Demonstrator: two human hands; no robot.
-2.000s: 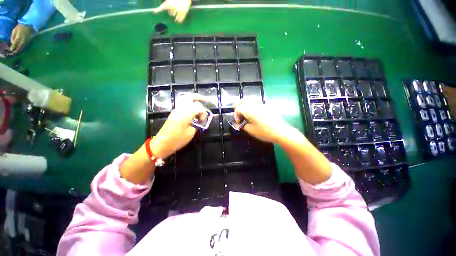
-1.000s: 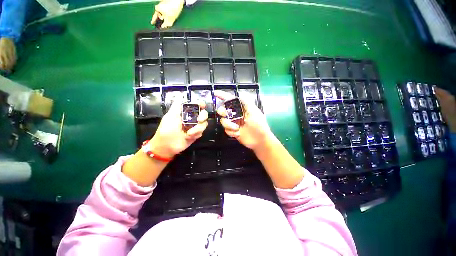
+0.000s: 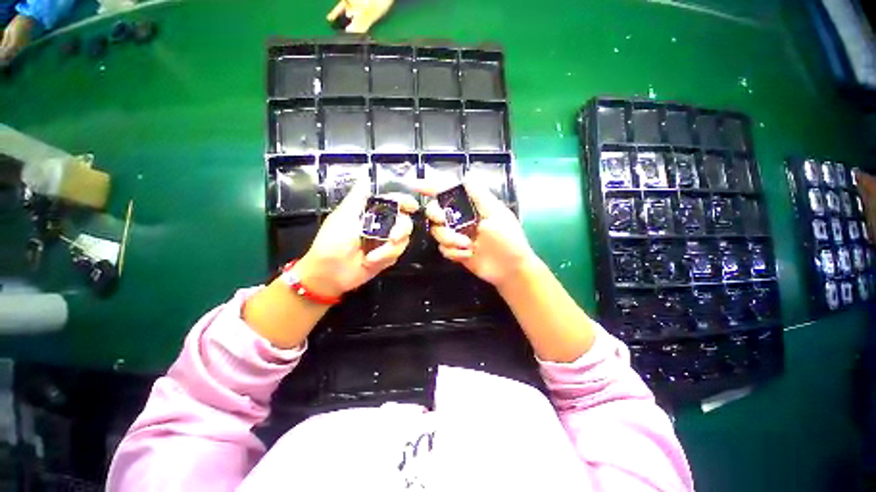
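My left hand (image 3: 351,240) holds a black square module housing (image 3: 380,218) between thumb and fingers, its paler-rimmed face turned up towards me. My right hand (image 3: 485,235) holds a second, similar housing (image 3: 455,206), slightly tilted, also face up. The two housings are side by side and apart, both above the large black left tray (image 3: 392,125). The tray's far pockets look empty; the hands and arms hide part of its middle.
The right tray (image 3: 669,125) holds shiny square parts in most rows. A smaller tray (image 3: 838,228) is at far right, with another person's hand beside it. At left are a yellow block (image 3: 85,184), a thin stick (image 3: 125,237) and a white roll (image 3: 34,313). Another hand (image 3: 363,13) is at the top.
From two seconds ago, both hands have turned the housings face up. Since one second ago they have barely moved, with the housings tilted slightly differently. The view has shifted a little.
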